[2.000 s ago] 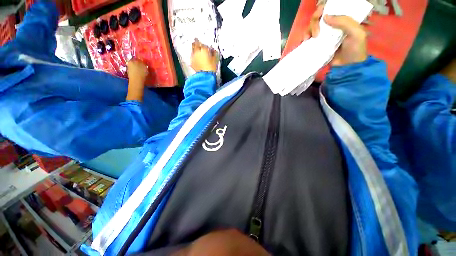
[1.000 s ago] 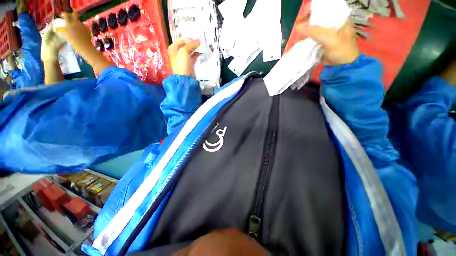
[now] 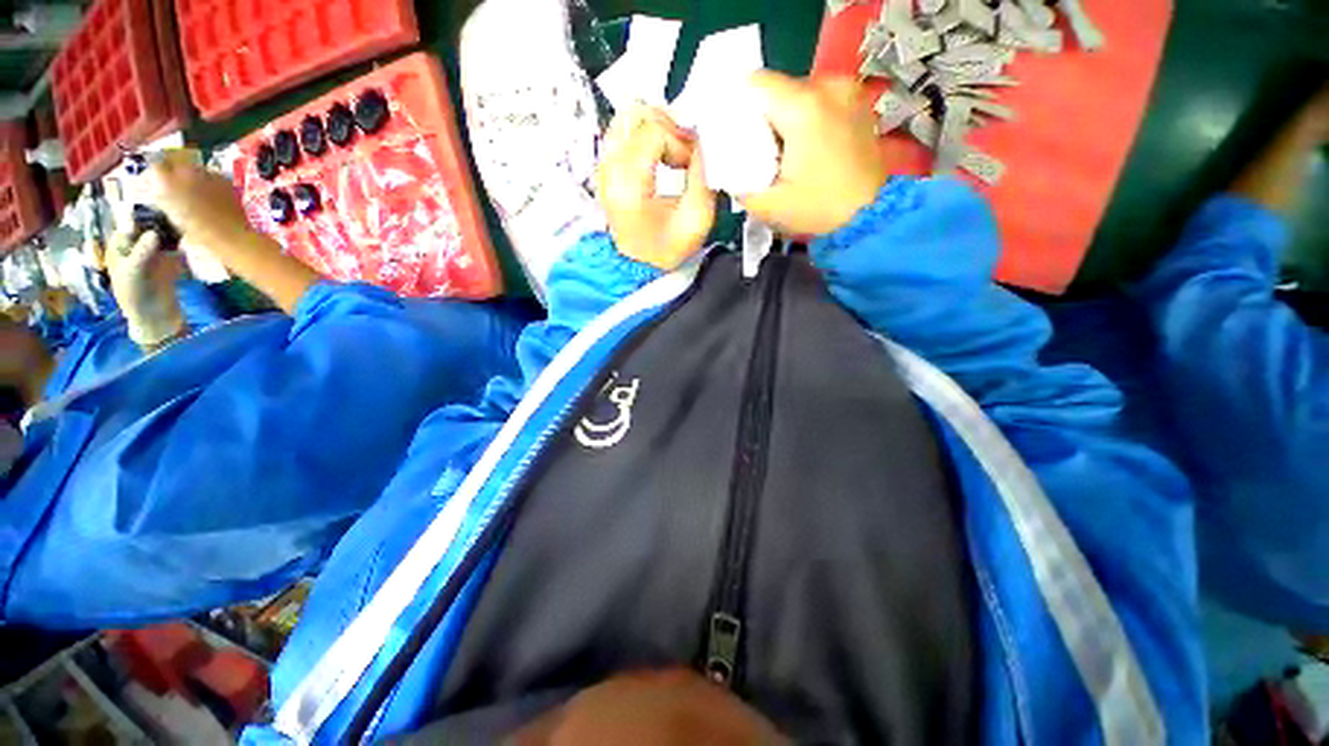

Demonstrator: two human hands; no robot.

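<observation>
A bundle of white slips is held upright in front of my chest. My right hand grips the bundle from the right side. My left hand is at the bundle's left edge, its fingers bent close to the slips; whether it pinches one is hard to tell. A narrow white piece hangs below the hands against my jacket. A loose white slip lies on the green surface just beyond my left hand.
Small grey strips are heaped on a red mat at right. A clear bag of white pieces lies left. Farther left, a red tray holds black round parts. A neighbour's hands work there; another person's arm is at right.
The bundle and my right hand have moved left, towards the chest's middle. My left hand has left the clear bag and come to the bundle. Fewer loose white slips show on the green surface.
</observation>
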